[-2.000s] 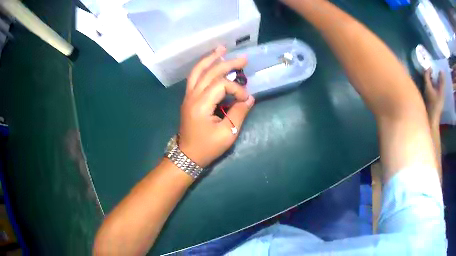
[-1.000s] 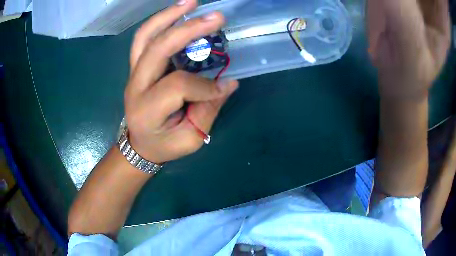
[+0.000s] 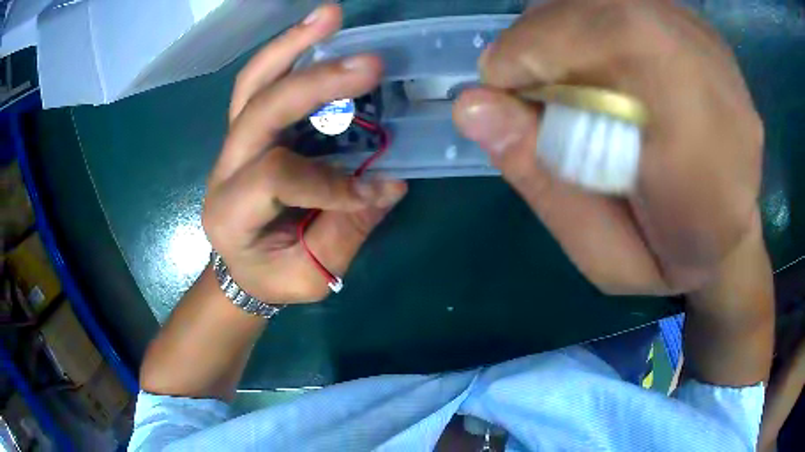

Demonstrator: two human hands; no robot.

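Note:
A translucent plastic housing (image 3: 424,159) lies across the view, its right end hidden behind my right hand. A small black cooling fan (image 3: 332,116) with a blue-white label sits at its left end. The red fan lead (image 3: 309,238) runs over my left hand to a small white plug. My left hand (image 3: 282,177) grips the housing around the fan. My right hand (image 3: 653,115) holds a brush (image 3: 590,150), white bristles outward, its handle end over the housing channel by the white strip (image 3: 427,87). The handle tip's contact is unclear.
A white carton (image 3: 132,53) stands at the back left on the dark green bench (image 3: 424,291). Blue-framed shelving with brown boxes (image 3: 66,331) is beyond the bench at the left. The bench's curved pale edge runs near my body.
My right hand has moved left over the housing and now shows the brush. It now covers the housing's rounded end and the multi-wire lead. My left hand keeps its grip.

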